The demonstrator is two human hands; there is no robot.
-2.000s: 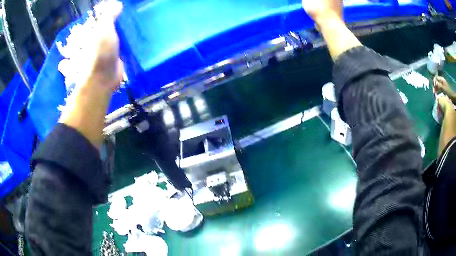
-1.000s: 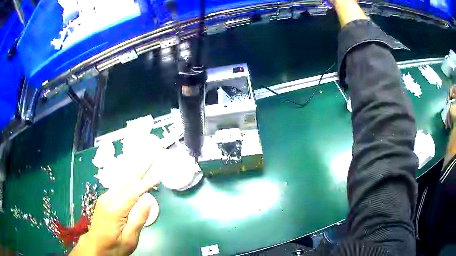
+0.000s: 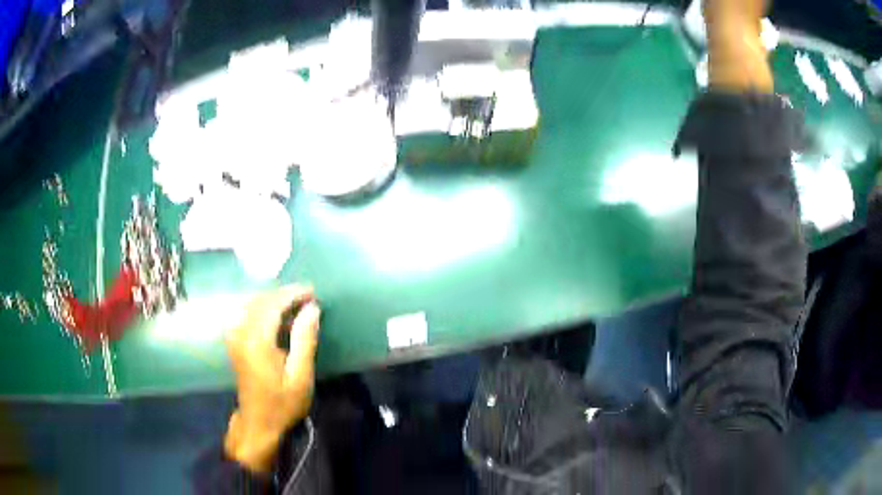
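White plastic housings [image 3: 251, 126] lie heaped at upper left, washed out by glare. My left hand [image 3: 274, 363] is low over the bench's front edge, fingers curled around a dark gap; I cannot tell whether it holds anything. My right hand [image 3: 740, 53] reaches to the far upper right beside white pieces [image 3: 694, 24], its fingers cut off by the top edge. The dark screwdriver [image 3: 396, 43] stands upright above the heap's right side, bit down, with neither hand on it. A red wire bundle [image 3: 104, 311] with silvery ends lies at left.
A parts box [image 3: 464, 150] with dark contents is right of the screwdriver. A white label [image 3: 406, 330] is near the green bench's [image 3: 571, 261] front edge. More white parts [image 3: 822, 193] lie at right, near a dark-clothed person [image 3: 841, 329].
The view has tilted down towards the bench's front edge. My left hand has left the heap and no longer shows a white round piece. My right hand has come down from the blue bin area.
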